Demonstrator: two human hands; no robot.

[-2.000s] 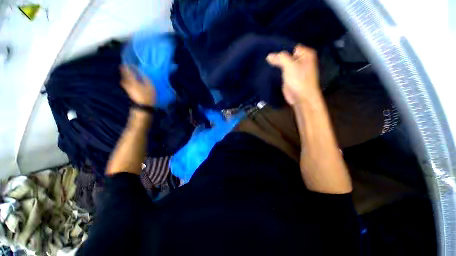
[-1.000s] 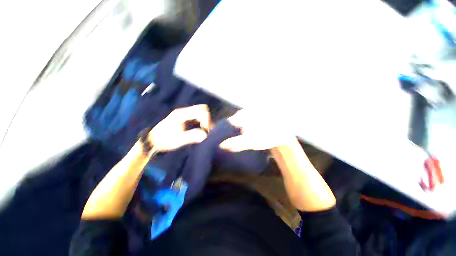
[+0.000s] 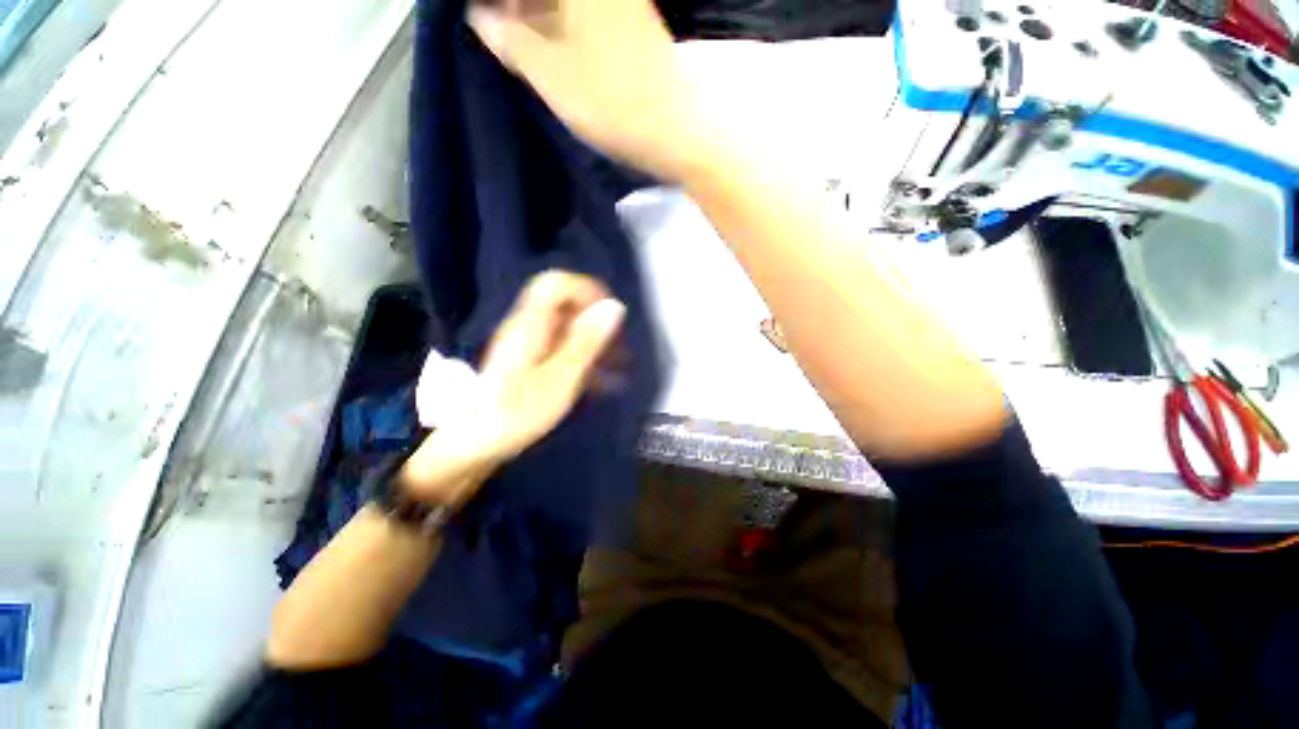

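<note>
A large dark navy garment panel hangs lengthwise left of the machine table, over the table's left edge and down towards my lap. My right hand is at the top of the picture, slightly blurred, with its fingers closed on the panel's upper part. My left hand, with a dark wristband, is lower on the same panel, thumb and fingers curled around cloth; its fingertips are blurred. The white sewing machine head with a blue stripe stands at the right, its needle area away from both hands.
A black smartphone lies on the table. Red-handled scissors and small snips lie right of it. A ruler strip runs along the front edge. A worn whitish wall is at left. Blue and navy cloth is piled below.
The view has turned, showing more of the machine. My right hand has moved up and away from my left hand, and the navy panel is now stretched lengthwise between them.
</note>
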